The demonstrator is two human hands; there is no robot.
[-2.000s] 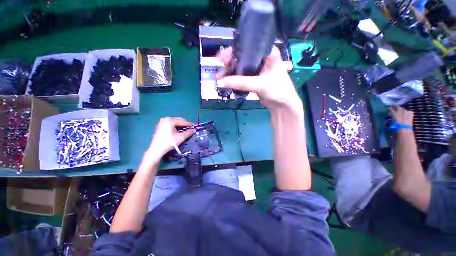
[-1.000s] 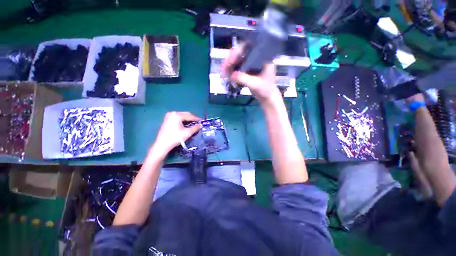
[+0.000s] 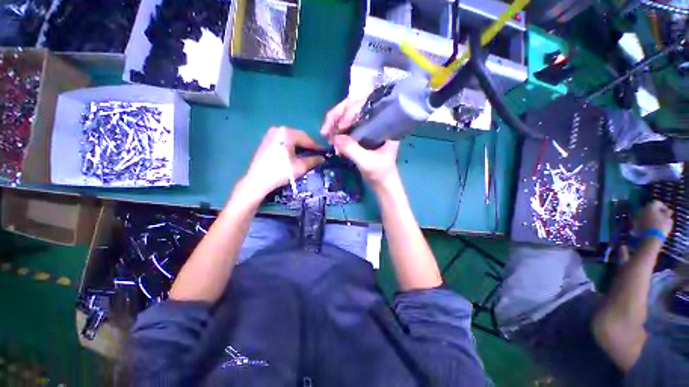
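Note:
The black housing assembly (image 3: 321,189) lies at the bench's front edge, its stubby arm pointing toward my body. My left hand (image 3: 283,159) is at its upper left, fingertips pinched at its far edge; what they pinch is too small to tell. My right hand (image 3: 363,143) is wrapped around the grey powered screwdriver (image 3: 400,113), which is tilted with its tip end toward the housing. The fingers of both hands nearly meet above the housing and hide the screwdriver's tip and any screw.
Silver-grey screw feeders (image 3: 400,38) stand behind the screwdriver. A white box of strip parts (image 3: 181,155) and boxes of black parts are at left. A black tray (image 3: 521,204) and a neighbour's arm (image 3: 634,302) are at right. A black cord and yellow fitting (image 3: 431,64) hang over the bench.
My right hand has brought the screwdriver from in front of the feeders down and toward me to the housing. My left hand stays at the housing. The view has shifted, so the boxes appear higher.

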